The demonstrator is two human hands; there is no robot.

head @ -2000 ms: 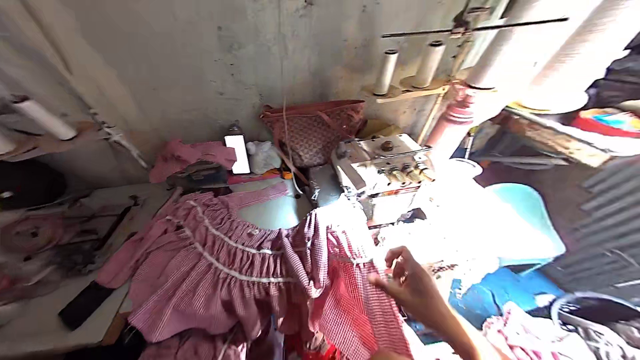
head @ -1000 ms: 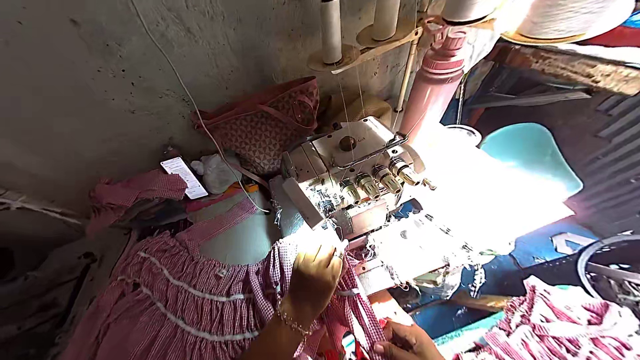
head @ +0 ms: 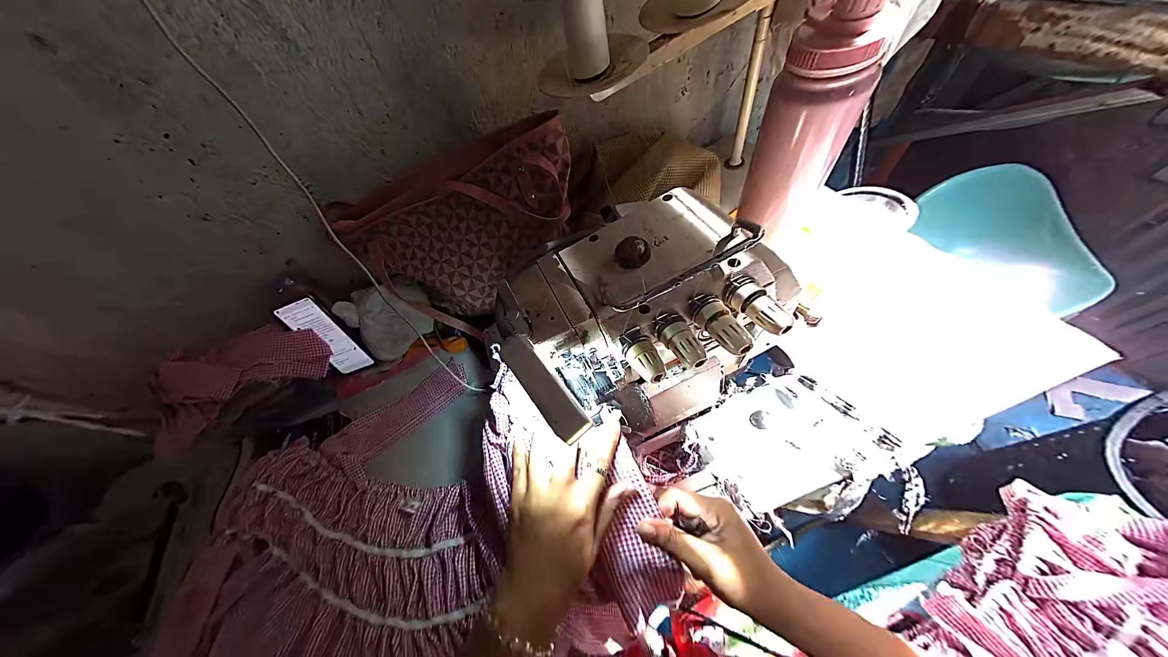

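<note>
A serger sewing machine [head: 652, 292] with several tension dials stands at the centre. My left hand [head: 557, 497] lies spread on a red-and-white checked garment [head: 392, 547], its fingertips close to the machine's presser area. The garment's gathered part with white trim bands spreads to the left. My right hand [head: 703, 538] pinches the edge of the checked cloth just right of my left hand, below the machine. Strong glare hides the cloth near the needle, and my left hand covers part of the fabric.
Behind the machine are a patterned handbag [head: 465, 219], a pink bottle [head: 817, 109] and thread cones on a stand [head: 593, 78]. A phone [head: 324, 333] lies at the left. A teal chair [head: 1013, 228] and heaped striped cloth [head: 1049, 584] are at the right.
Two seconds ago my right hand was raised above the cloth; now it pinches the cloth's edge. My left hand has come onto the garment beside the machine. The view has moved closer.
</note>
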